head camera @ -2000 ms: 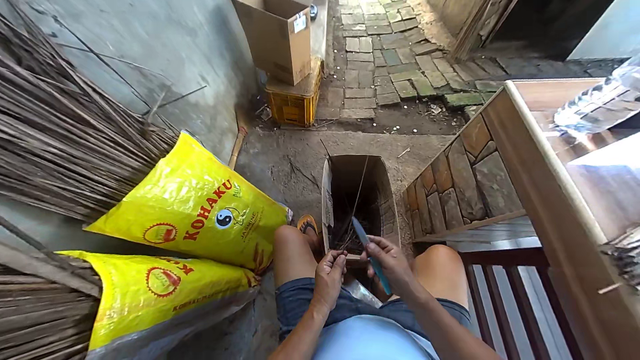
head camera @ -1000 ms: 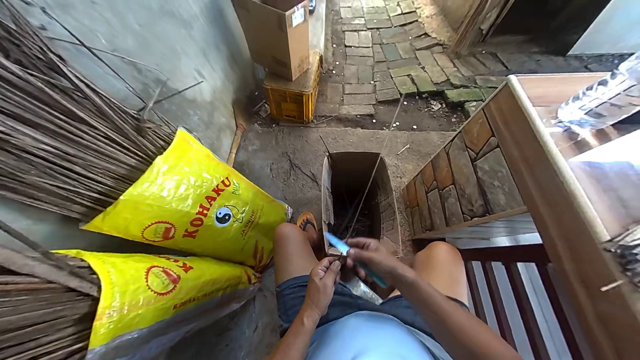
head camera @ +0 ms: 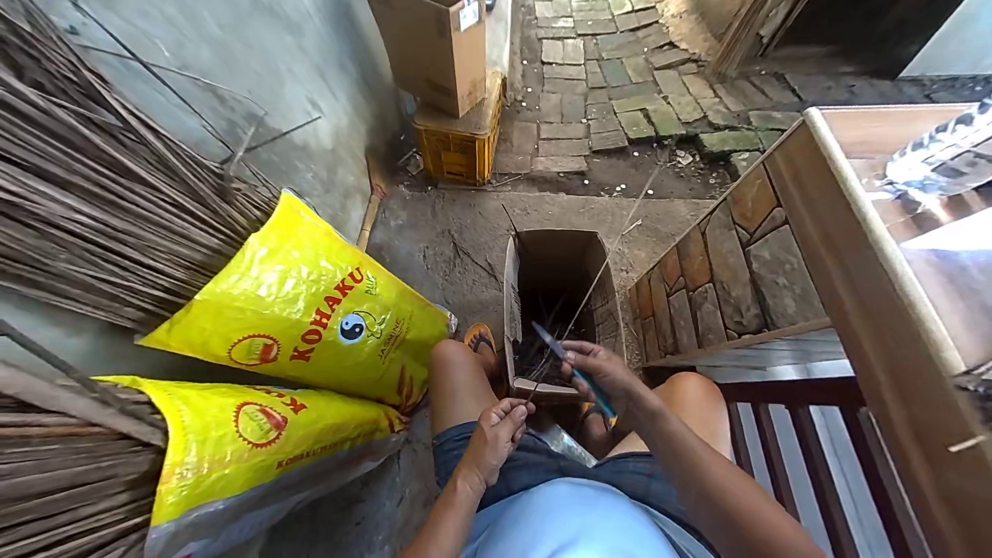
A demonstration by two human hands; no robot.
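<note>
My left hand (head camera: 502, 434) pinches the near end of a long thin stick (head camera: 601, 271), which slants up and away to the right over a cardboard box. My right hand (head camera: 601, 368) is closed on a knife with a blue-green handle (head camera: 593, 391); its blade (head camera: 547, 339) points up and left, close to the stick. Between and beyond my knees stands the open cardboard box (head camera: 512, 310), with dark thin scraps (head camera: 546, 310) at its bottom. Whether the blade touches the stick I cannot tell.
Two yellow sacks (head camera: 310, 310) holding bundles of dry sticks (head camera: 101, 194) lean at the left. Ahead, a carton (head camera: 434, 54) rests on a yellow crate (head camera: 457, 151). A stone-faced counter (head camera: 721, 279) and dark slats (head camera: 837, 457) stand at the right.
The stick slants over the box in a different position than two seconds ago. My right hand with the knife has moved a little up and away from my left hand since one second ago.
</note>
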